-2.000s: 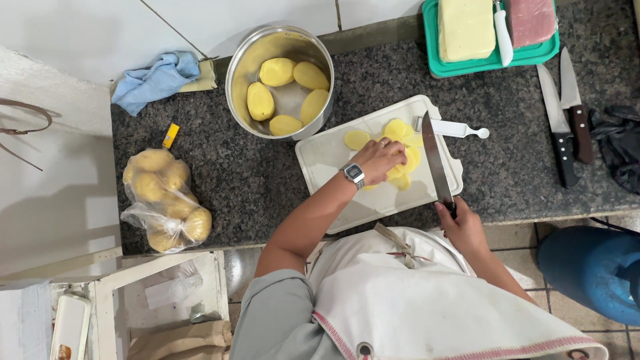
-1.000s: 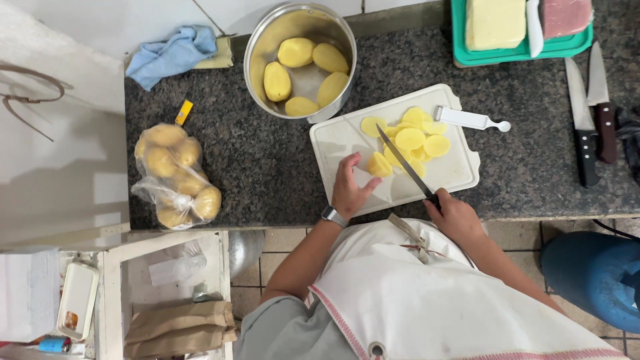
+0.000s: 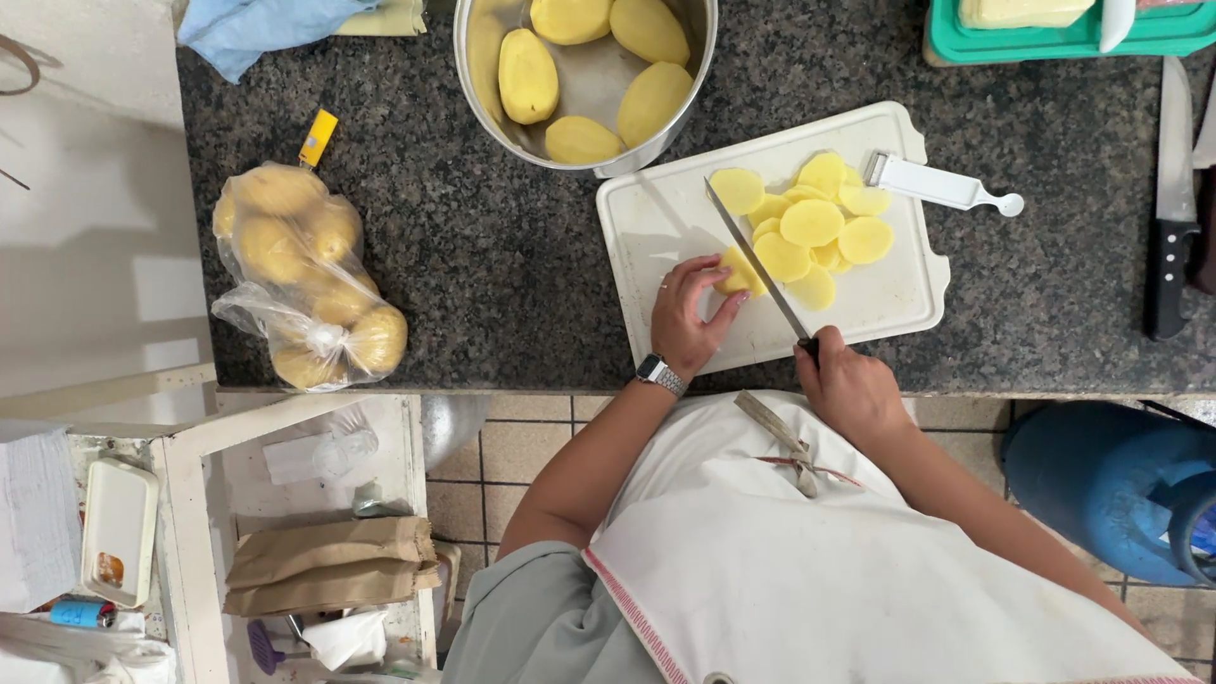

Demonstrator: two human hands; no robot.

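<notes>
My left hand (image 3: 692, 312) holds a piece of peeled potato (image 3: 740, 274) on a white cutting board (image 3: 655, 214), fingertips around its lower left side. My right hand (image 3: 850, 385) grips the dark handle of a kitchen knife (image 3: 760, 266), whose blade lies slantwise beside the held piece, between it and the slices. Round potato slices (image 3: 811, 223) overlap in a loose pile right of the blade, and one lies near the blade's tip. A white-handled peeler or slicer (image 3: 945, 184) rests across the board's right edge.
A metal pot (image 3: 708, 81) with several peeled potatoes stands behind the board. Bagged potatoes (image 3: 309, 275) and a yellow-handled tool (image 3: 317, 138) lie left. At right are a black-handled knife (image 3: 1170, 275) and a teal tray (image 3: 1035, 43). Below stand an open drawer (image 3: 185, 532) and blue gas cylinder (image 3: 1083, 475).
Two seconds ago my left hand was on the slices; now it is at the potato piece to their left. The knife has moved left from the slices' right side. The view is closer.
</notes>
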